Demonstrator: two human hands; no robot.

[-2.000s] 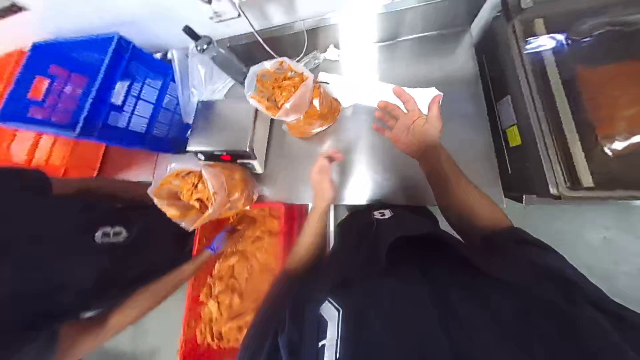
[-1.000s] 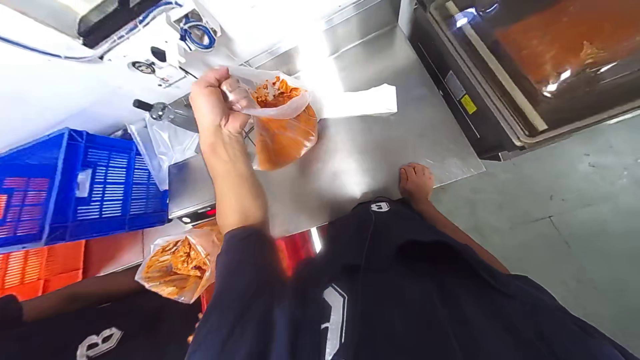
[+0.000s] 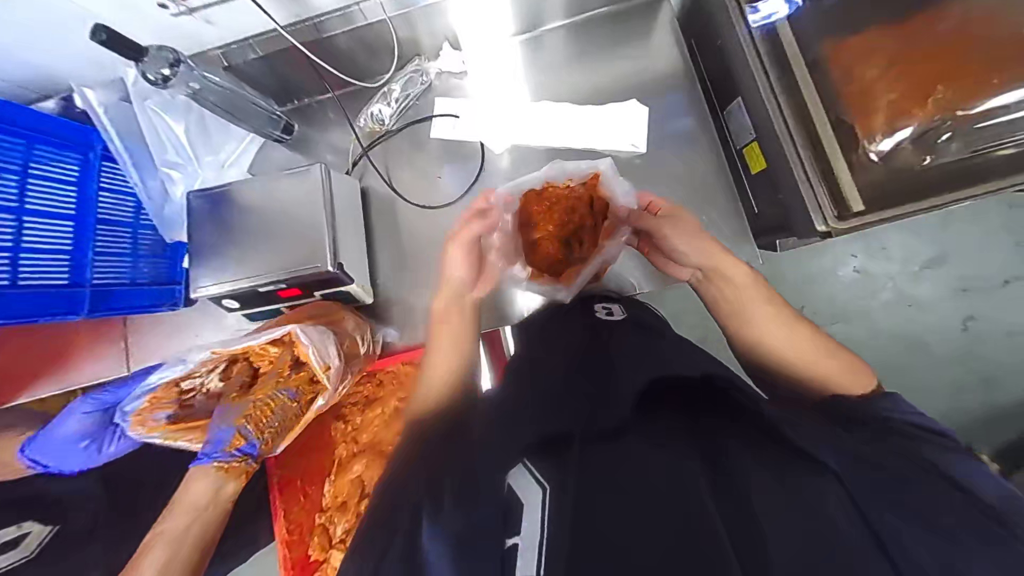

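Between my hands, over the front of the steel table (image 3: 424, 232), is an open clear plastic bag (image 3: 508, 232) with orange-red marinated meat (image 3: 562, 224) inside. My left hand (image 3: 474, 244) grips the bag's left rim, slightly blurred. On the opposite rim, the fingers of my right hand (image 3: 668, 236) are closed on the plastic. A white paper strip (image 3: 584, 126) lies on the table just beyond the bag.
A digital scale (image 3: 260, 232) stands left, beside a blue plastic crate (image 3: 48, 216), a bottle (image 3: 216, 96) and cables. A co-worker's gloved hands (image 3: 240, 424) work in another bag above a red tub (image 3: 300, 488). A vacuum sealer (image 3: 788, 120) stands right.
One second ago my left hand held a bag up at the left and my right hand rested at the table's front edge; now both hold a bag in front of me. The view has shifted.
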